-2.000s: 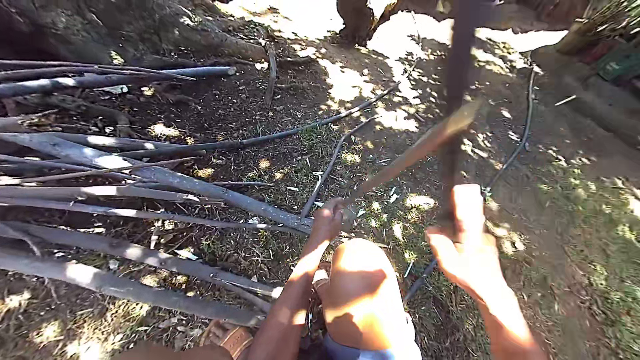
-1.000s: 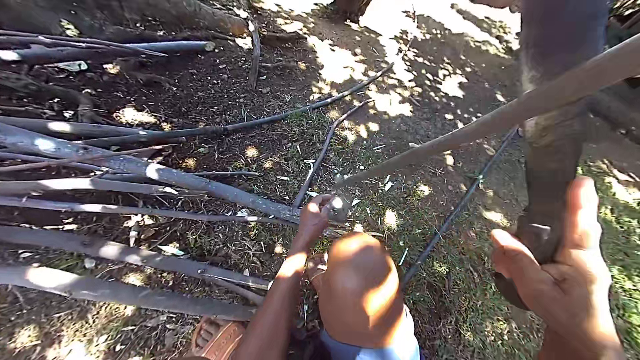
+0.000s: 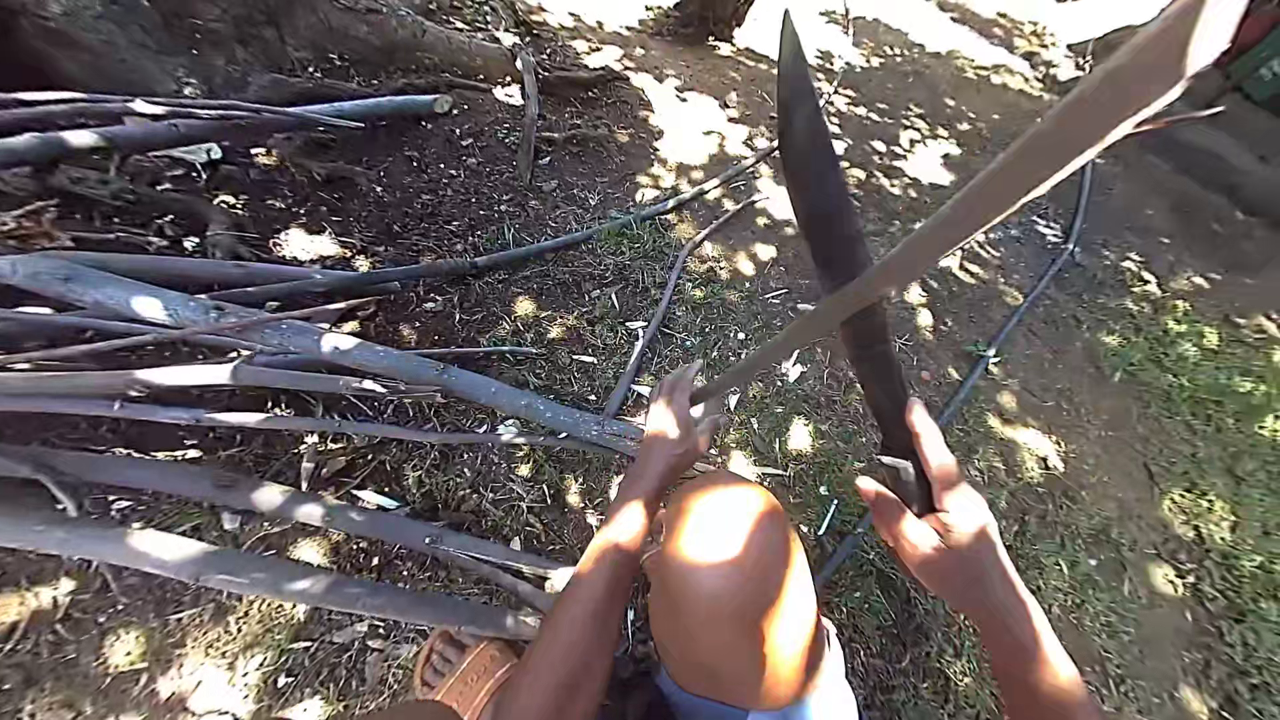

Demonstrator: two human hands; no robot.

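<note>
My left hand, just above my raised knee, is closed around the lower end of a long wooden pole. The pole slants up to the right and grows wider toward the frame's top right corner. To the right, my right hand grips the handle of a dark machete, its thumb and a finger showing around the grip. The blade stands nearly upright, tip at the top, and crosses the pole on its far side in this view. Whether blade and pole touch, I cannot tell.
Several cut branches lie across the ground at the left, reaching close to my sandalled foot. A long dark hose or thin pole runs along the ground at the right. A thin forked stick lies ahead, among pale wood chips.
My right hand with the machete has moved left from its place one second ago, and the whole blade now shows. My left hand still holds the pole near my knee.
</note>
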